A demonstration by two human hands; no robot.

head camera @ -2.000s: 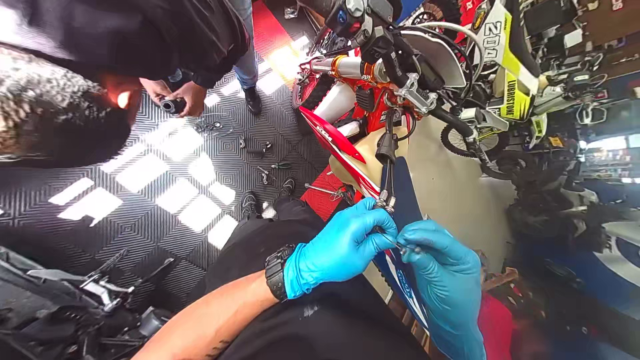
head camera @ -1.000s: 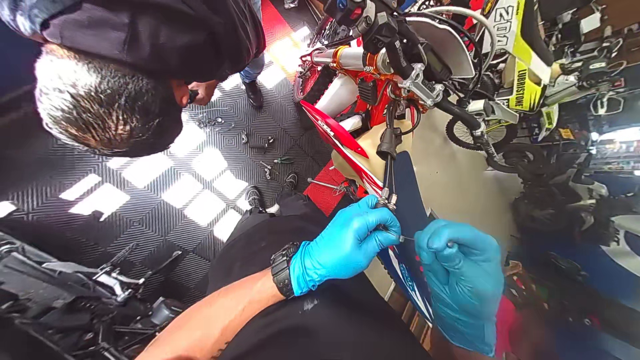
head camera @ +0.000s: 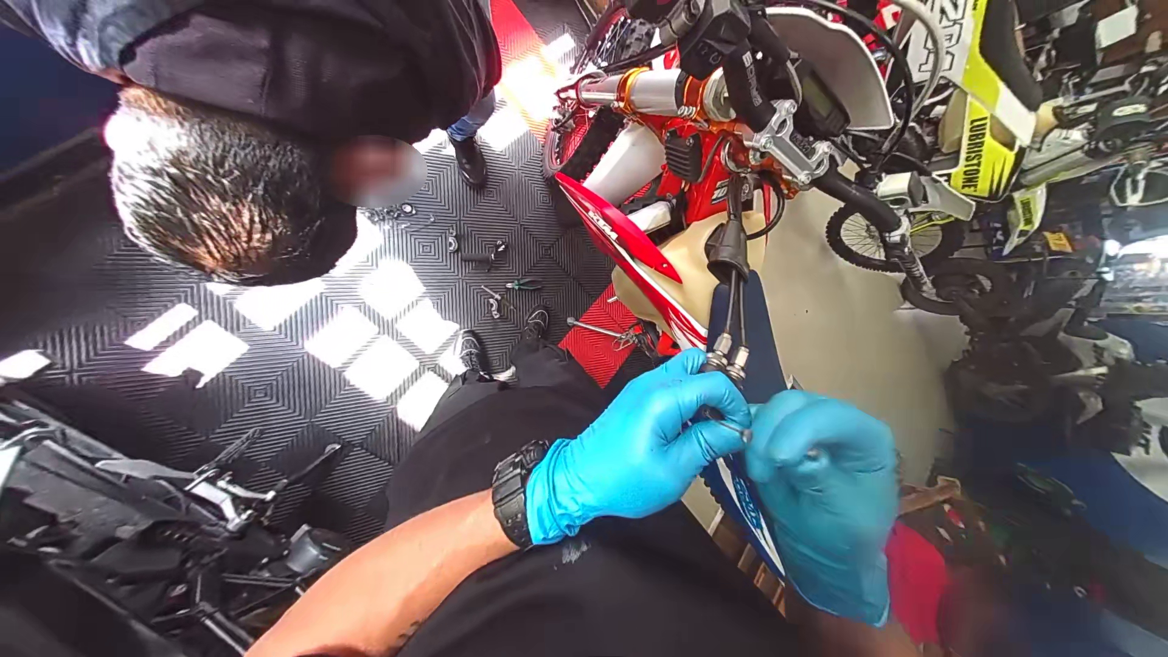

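Blue gloves cover both my hands. My left hand (head camera: 643, 447) is closed on a pair of control cables; their metal end fittings (head camera: 725, 358) stick up above its fingers, and a thin cable end shows at its fingertips. The cables run up to a black rubber boot (head camera: 728, 248) near the handlebar of a red and white KTM dirt bike (head camera: 630, 233). Close beside it on the right, my right hand (head camera: 817, 493) is curled and blurred, with a small shiny piece between its fingers that I cannot identify. The blue and white seat (head camera: 753, 511) lies below both hands.
A person (head camera: 228, 182) in dark clothes leans in at the upper left. Several tools, among them pliers (head camera: 524, 285), lie on the black tiled floor (head camera: 274, 392). A partly stripped motorcycle (head camera: 210, 502) stands lower left. A yellow and white dirt bike (head camera: 981, 155) stands upper right, with more bikes beyond.
My right hand has moved away from my left fingertips, then back close beside them. My left hand keeps its hold on the cables. The other person's head has shifted to the right in view.
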